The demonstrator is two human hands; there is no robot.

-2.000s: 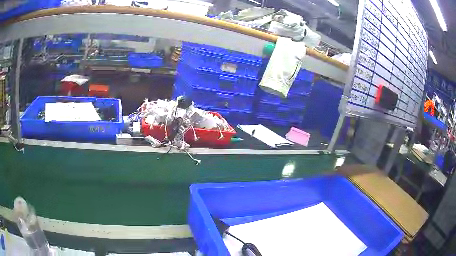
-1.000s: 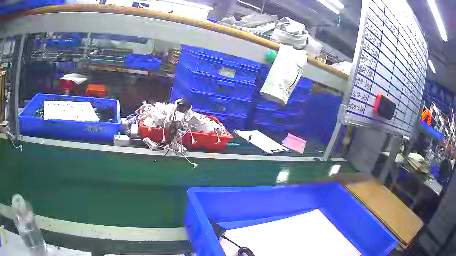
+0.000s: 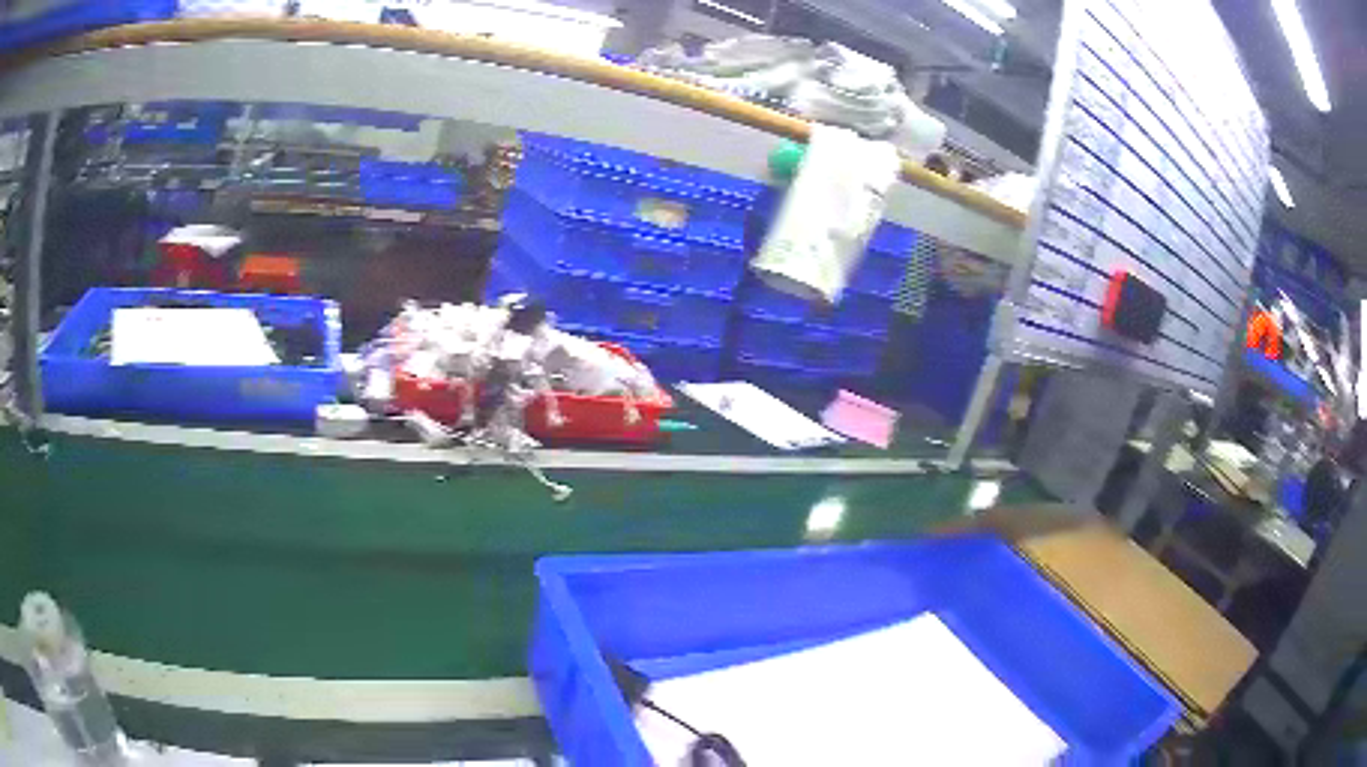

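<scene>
Neither of my hands is in the picture. A large blue tote lies nearest in front of me at the lower right, cut off by the bottom edge. A white liner sheet lies flat inside it. At the tote's left inner side is a small black power adapter with a thin black cord running over the sheet to a dark lump at the bottom edge. A clear plastic bottle stands at the lower left on the white-covered worktop.
The green conveyor belt crosses behind the tote. Beyond it are a far blue tote, a red basket heaped with white cords, paper forms and stacked blue crates. Cardboard sheets lie right of the tote. A whiteboard stands upper right.
The whole view has shifted slightly, with things now a little further left in the picture. No object has visibly moved otherwise, and no hand has appeared.
</scene>
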